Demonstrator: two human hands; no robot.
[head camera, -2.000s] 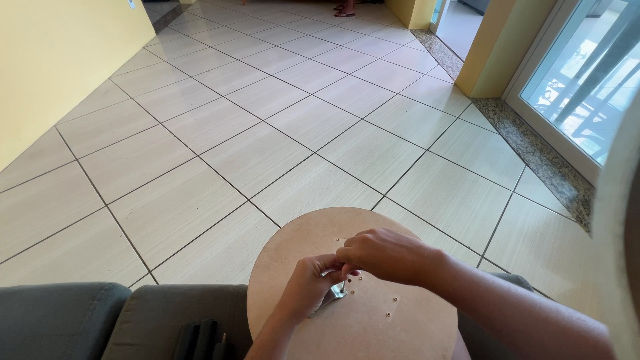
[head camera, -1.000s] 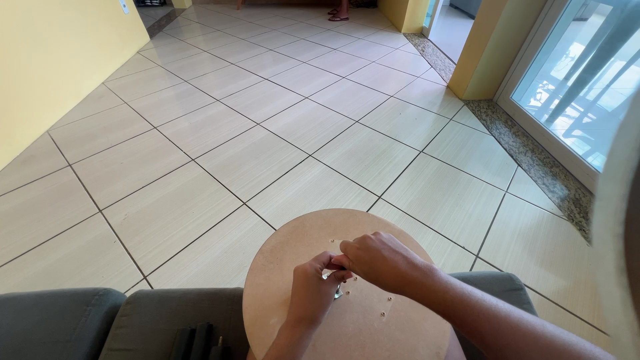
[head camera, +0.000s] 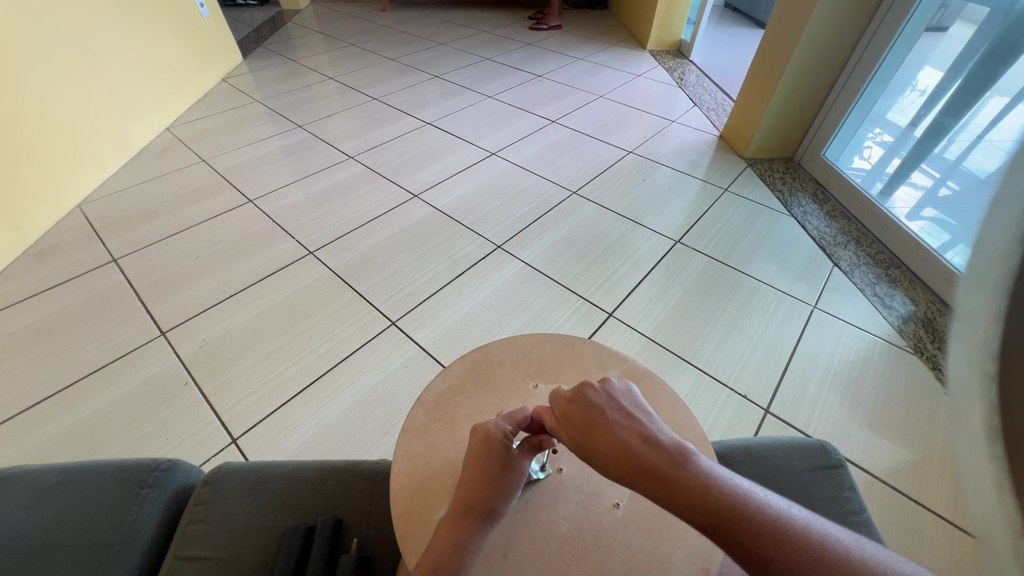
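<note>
A round wooden board (head camera: 640, 532) with several small drilled holes lies under both hands. Over its middle, my left hand (head camera: 502, 456) pinches with thumb and forefinger around a thin metal shaft (head camera: 546, 460), whose lower end meets a small shiny metal bracket (head camera: 540, 472) on the board. Closed in a fist above and to the right, my right hand (head camera: 612, 420) touches the left fingertips; it grips the upper end of the shaft, which its fingers hide. Whether the shaft belongs to a screwdriver or another tool I cannot tell.
Grey cushions (head camera: 280, 496) lie behind and beside the board, with dark cylindrical pieces (head camera: 324, 544) on one at the lower left. Pale floor tiles (head camera: 448, 264) spread ahead. A person's feet in sandals (head camera: 546, 22) are far off. A glass door (head camera: 920, 136) stands at the right.
Both hands stay together over the same part of the board. The right hand's fist has turned slightly on top.
</note>
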